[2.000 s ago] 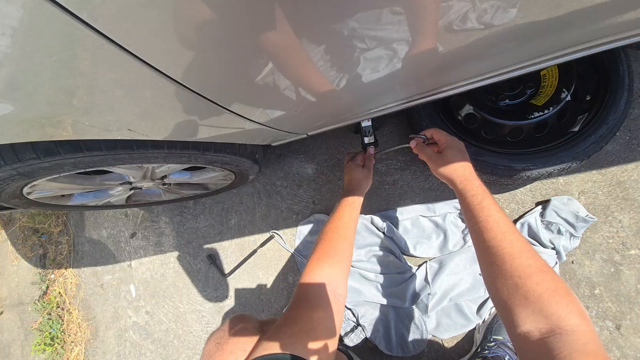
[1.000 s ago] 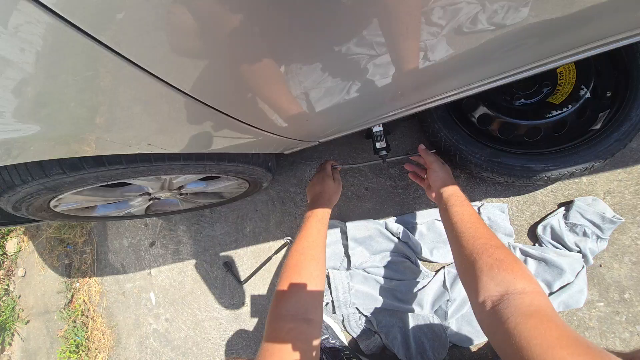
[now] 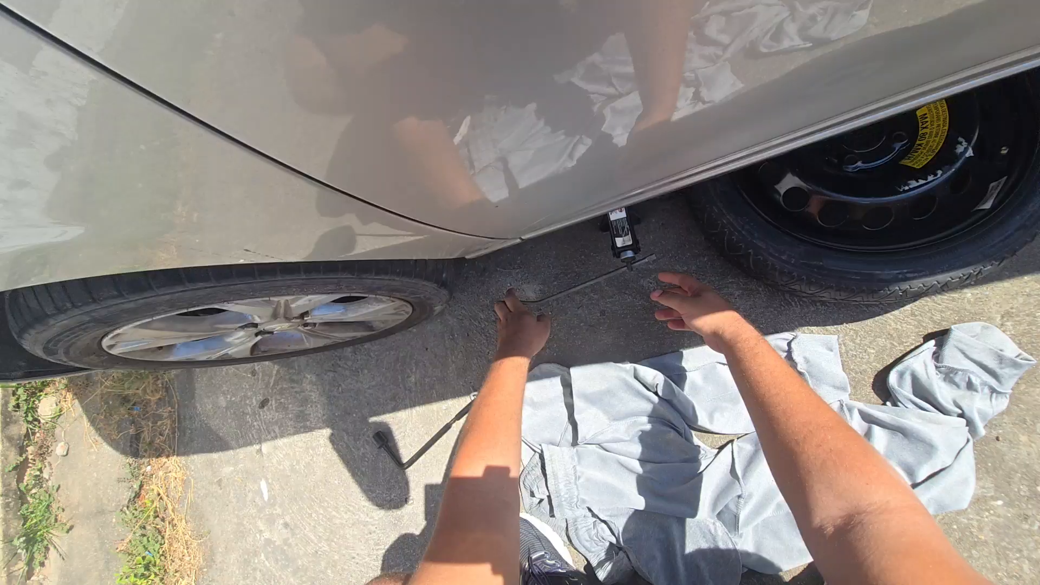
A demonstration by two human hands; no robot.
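Under the sill of a silver car (image 3: 455, 138) stands a black car jack (image 3: 621, 234). A thin metal crank rod (image 3: 581, 286) passes through the jack's front end and slants down to the left. My left hand (image 3: 522, 325) is closed around the rod's left end. Just below and right of the rod's other end, my right hand (image 3: 686, 305) is held with fingers apart, holding nothing. A grey cloth garment (image 3: 650, 439) lies crumpled on the ground beneath my forearms.
A black steel spare wheel (image 3: 877, 195) is at the right, close to the jack. At the left is a tyre with an alloy rim (image 3: 260, 325). An L-shaped lug wrench (image 3: 431, 439) lies on the concrete. Dry grass (image 3: 162, 504) grows at lower left.
Two seconds ago both hands were close to the jack; my left hand has since moved left along with the rod's end. My right hand has come off the rod.
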